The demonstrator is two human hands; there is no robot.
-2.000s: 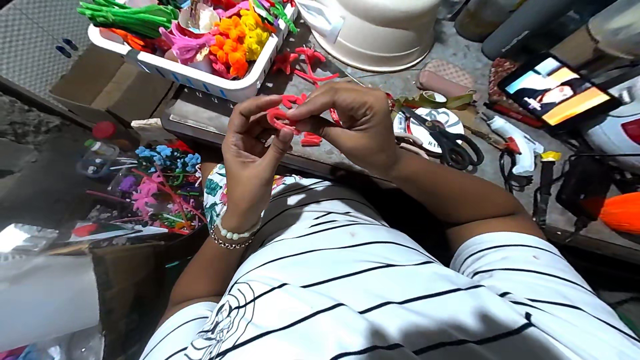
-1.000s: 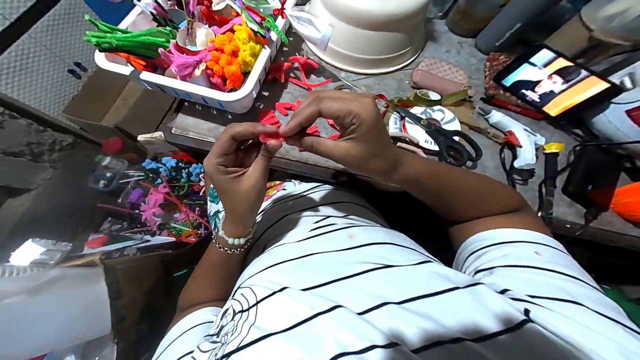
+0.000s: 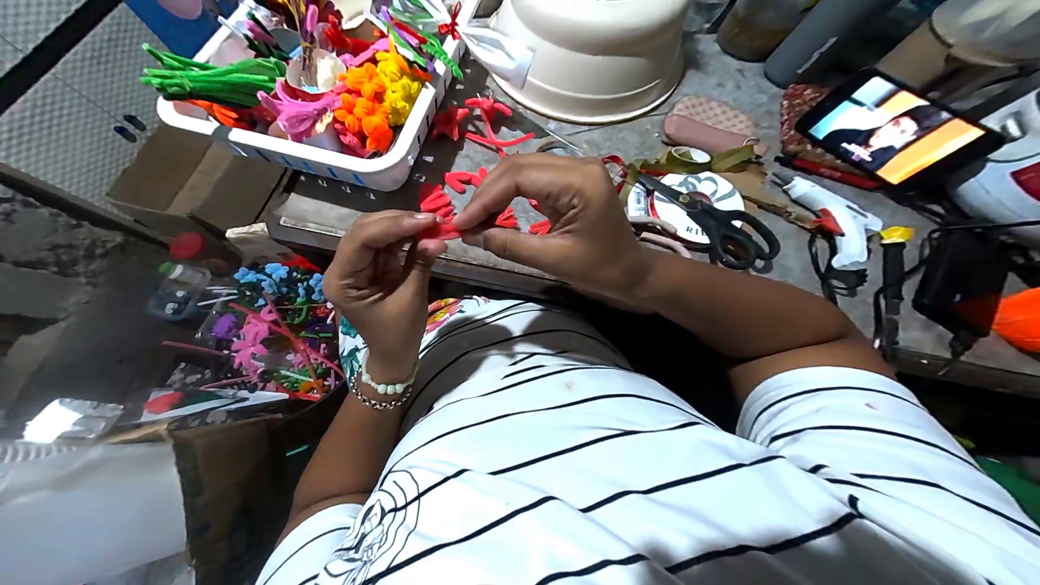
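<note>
A short red pipe-cleaner piece (image 3: 439,231) is pinched between the thumb and fingers of my left hand (image 3: 382,276). My right hand (image 3: 561,215) grips the same piece from the other side, fingertips touching near those of the left. Much of the piece is hidden by the fingers. Behind the hands, several bent red pipe-cleaner pieces (image 3: 435,200) lie on the table, and more red ones (image 3: 488,110) lie farther back. Black-handled scissors (image 3: 715,219) rest on a ribbon spool (image 3: 735,191) to the right of my right hand.
A white basket (image 3: 382,172) of colored pipe-cleaner flowers stands at back left, beside an upturned cream basin (image 3: 593,65). To the right lie a glue gun (image 3: 837,215), a lit phone (image 3: 898,130) and cables. More fuzzy flowers (image 3: 260,333) sit below the table's left edge, near a cardboard box (image 3: 191,175).
The red piece looked like a curved loop two seconds ago; now it shows as a small narrow bit between the fingertips. Both hands have stayed on it.
</note>
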